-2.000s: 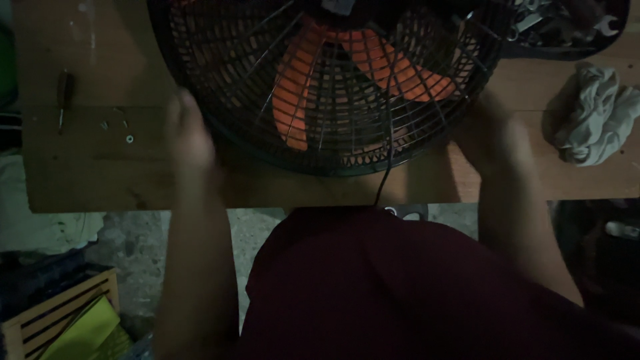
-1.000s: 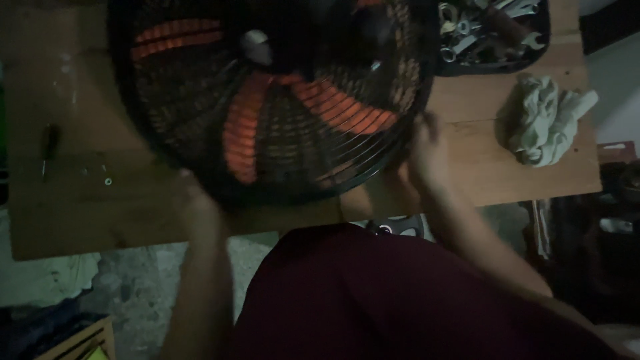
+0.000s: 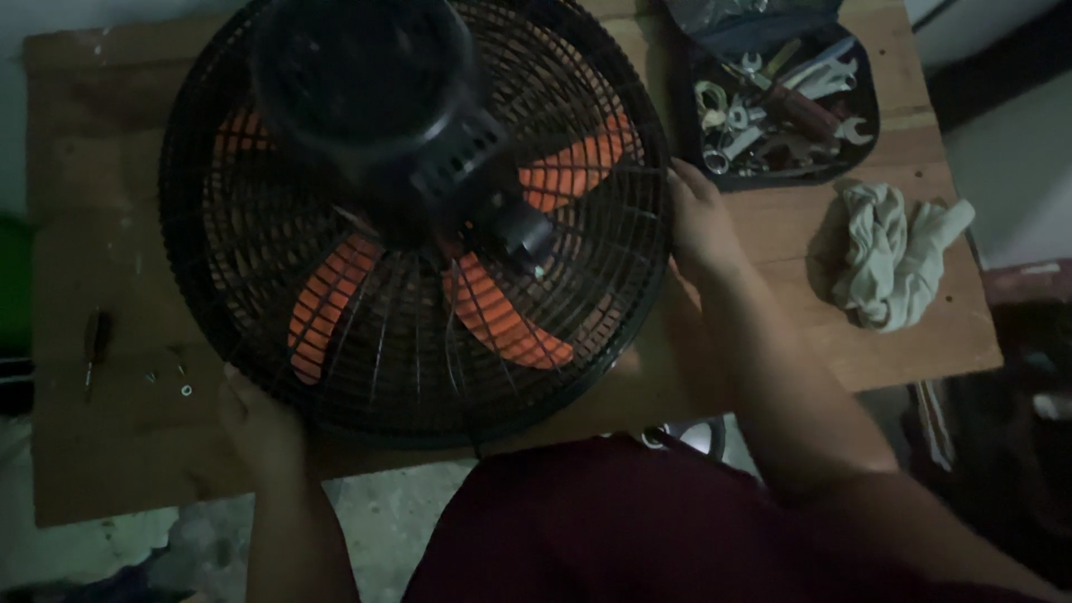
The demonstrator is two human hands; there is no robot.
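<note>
A black fan head (image 3: 435, 335) with orange blades inside its round wire cage lies on the wooden table. Its dark motor housing (image 3: 368, 75) faces up toward me. My left hand (image 3: 264, 423) grips the lower left rim of the cage, and my right hand (image 3: 699, 218) grips the rim on the right side. The fingertips of both hands are partly hidden behind the cage. Left of the fan lie a screwdriver (image 3: 95, 347), a small nut or washer (image 3: 186, 390) and some tiny screws (image 3: 152, 377).
An open tool case (image 3: 873, 126) holding several wrenches stands at the back right of the wooden table (image 3: 804, 343). A crumpled pale cloth (image 3: 888, 260) lies near the table's right edge. A green object (image 3: 15, 285) is at the far left.
The fan has turned between my hands, and its motor housing now shows in full view. Both hands have stayed at the cage's rim. The view has shifted.
</note>
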